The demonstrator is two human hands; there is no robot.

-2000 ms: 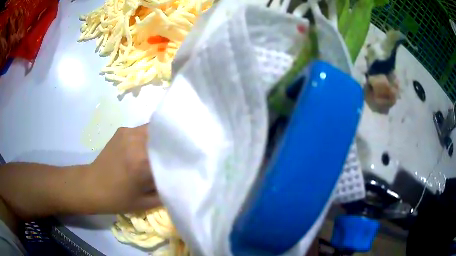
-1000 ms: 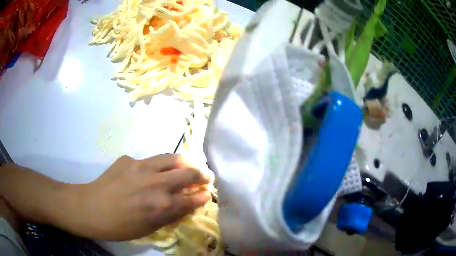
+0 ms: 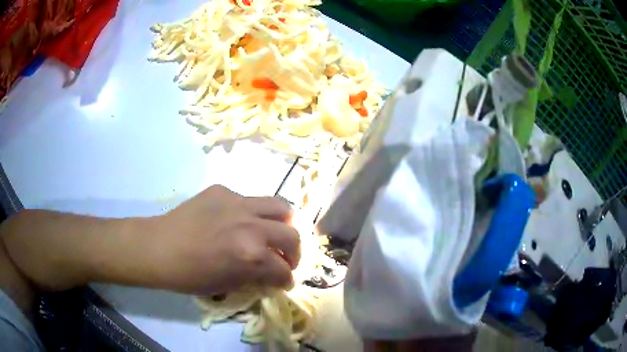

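Observation:
My left hand [image 3: 227,240] is at the lower centre, knuckles up. Its bent fingers pinch cream strips [image 3: 278,320] at the left side of the sewing point; their tips are partly hidden. The strips hang in a bunch below the hand. The sewing machine head [image 3: 405,103] stands to the right of the hand, with small metal parts [image 3: 330,265] under a bright glare. A white cloth pouch or mask [image 3: 405,240] covers much of the head. A brownish patch shows below it at the bottom edge; I cannot tell whether it is my right hand.
A heap of cream strips with orange pieces [image 3: 265,84] lies behind the hand on the white table [image 3: 137,151]. A red-orange bag [image 3: 82,34] is at the upper left. A blue curved part [image 3: 498,240] and green basket [image 3: 584,82] are at the right.
The view has shifted, so the machine and pouch appear farther right and lower. My left hand, partly hidden behind the pouch at first, now shows fully beside the sewing point. More of the heap shows.

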